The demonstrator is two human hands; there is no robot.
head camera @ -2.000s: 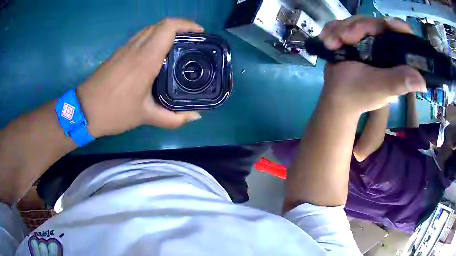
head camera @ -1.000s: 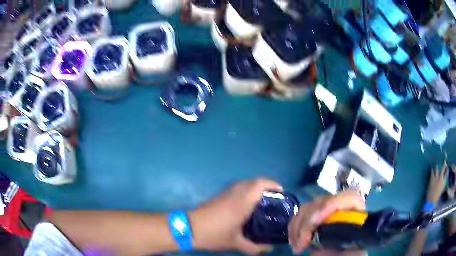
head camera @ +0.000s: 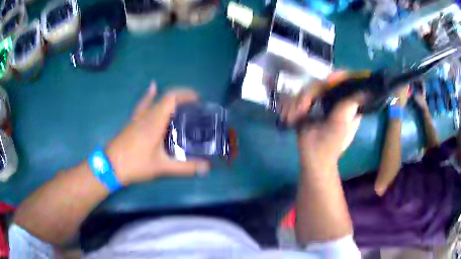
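Observation:
My left hand (head camera: 151, 141), with a blue band on the wrist, is around a black-topped speaker unit (head camera: 199, 130) on the green bench. A bit of brown strap shows at the unit's right side. My right hand (head camera: 323, 114) is shut on the electric screwdriver (head camera: 354, 93), a black body with a yellow-orange strip. It is held right of the unit, by the front of the silver-white screw feeder (head camera: 295, 40). The screwdriver tip is blurred, and I cannot tell whether it touches the feeder. Screws are not visible.
A loose black end cover (head camera: 95, 48) lies at the upper left. Open cream units (head camera: 28, 46) stand at the left edge, and more cream units (head camera: 146, 14) at the top. A person in purple (head camera: 399, 202) works at the right. A red bin (head camera: 5, 227) shows at the lower left.
Since a second ago the view has shifted. My hands have moved apart; the screwdriver is now away from the unit and near the feeder. My left hand still holds the unit.

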